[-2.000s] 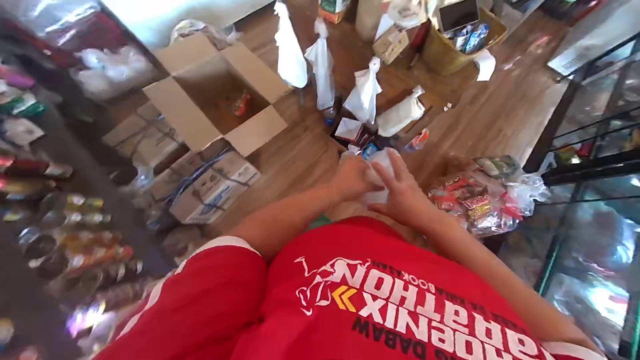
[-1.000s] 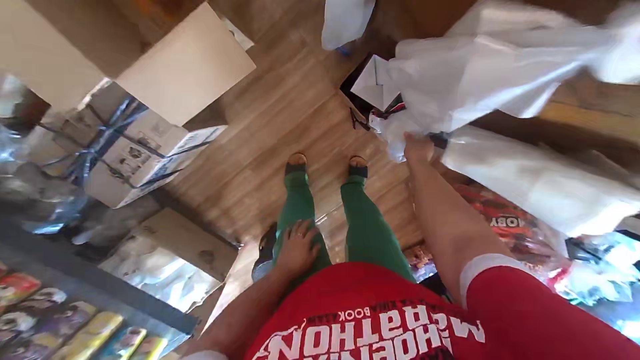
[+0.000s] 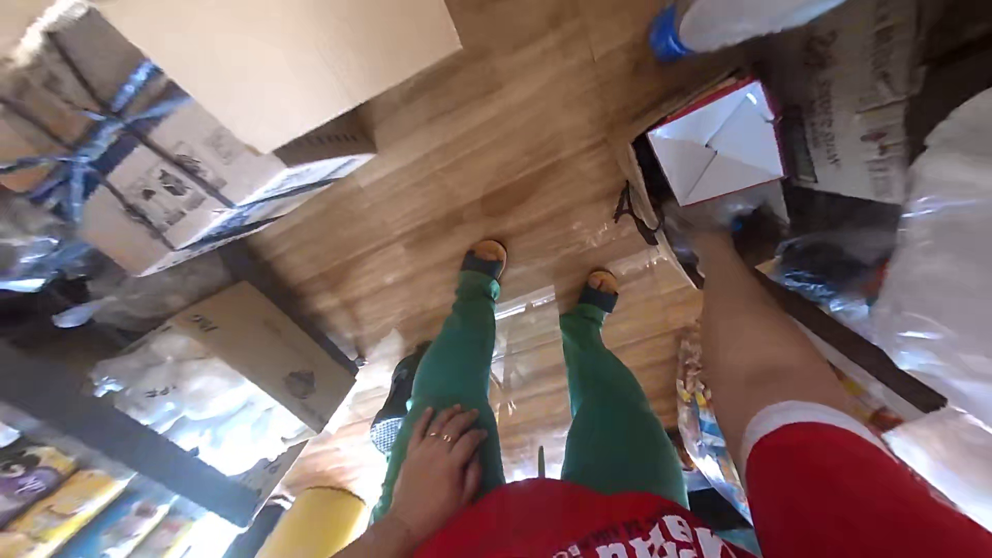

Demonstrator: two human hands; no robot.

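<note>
My left hand [image 3: 440,465] rests flat on the left thigh of my green trousers [image 3: 457,356], fingers slightly spread, with rings on a finger and nothing held. My right arm reaches down into an open container [image 3: 639,167] on the right. The right hand [image 3: 709,240] is blurred and partly hidden there, just below a white box with red edges [image 3: 717,147]; what its fingers touch cannot be made out. Dark plastic [image 3: 825,260] lies to the right of that hand.
An open cardboard box [image 3: 294,62] and a strapped carton [image 3: 170,186] stand at upper left. Another carton [image 3: 263,349] sits by a shelf edge [image 3: 132,442] with packets. White plastic bags [image 3: 945,232] hang at right. My sandalled feet [image 3: 488,252] stand on the wood floor [image 3: 434,170].
Two seconds ago my hands were together in front of me; since then they have parted. My right hand has moved from the white bags down into the container. The view has tilted down and closer.
</note>
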